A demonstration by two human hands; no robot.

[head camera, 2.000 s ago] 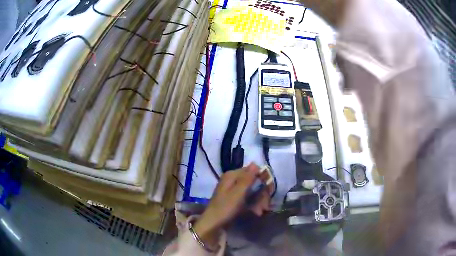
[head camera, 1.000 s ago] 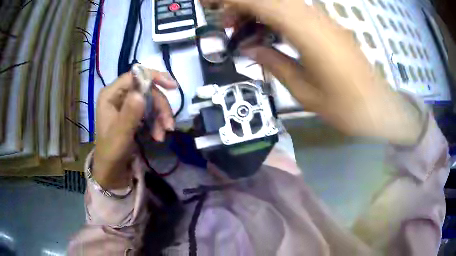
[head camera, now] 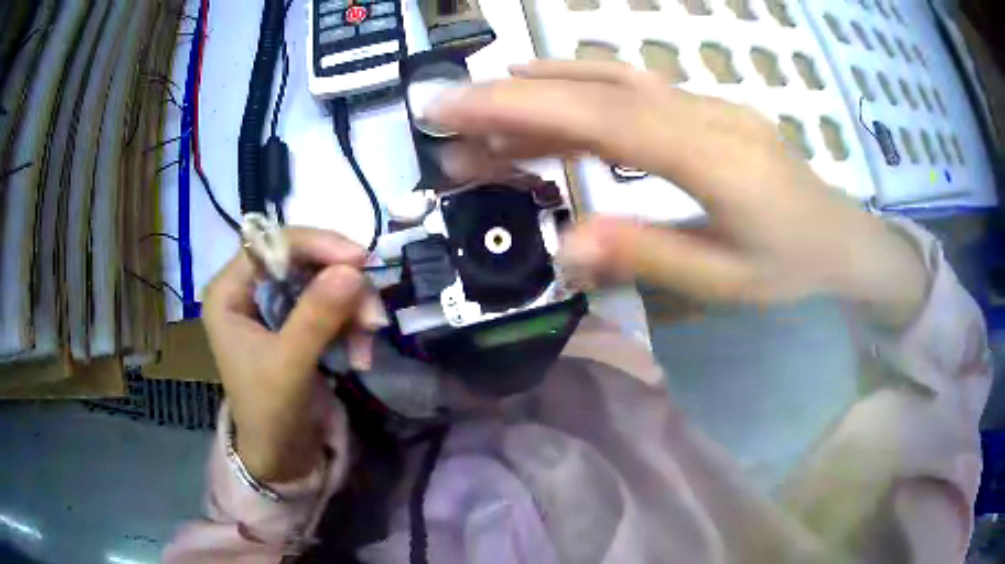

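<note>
A black round disc point(head camera: 498, 240) with a brass-coloured centre sits in the silver-white frame of the test fixture point(head camera: 518, 336). My left hand point(head camera: 295, 320) is left of the fixture and holds a whitish test connector point(head camera: 266, 245) on a cable. A thin lead seems to run from the fixture toward its fingers. My right hand point(head camera: 650, 165) is over the fixture's right and back side, blurred, fingers apart. The thumb is near the frame's right edge. I see nothing held in it.
The handheld meter point(head camera: 358, 44) stands behind left, with a round clear part point(head camera: 436, 101) on a black arm beside it. A coiled black cable point(head camera: 261, 121) runs at left. Stacked trays point(head camera: 77, 220) stand far left. Foam trays point(head camera: 705, 94) with cut-outs lie back right.
The spoked frame, bare a second ago, now has the black disc in it. My right hand has opened and spread over the fixture. The view has moved from the meter to the fixture.
</note>
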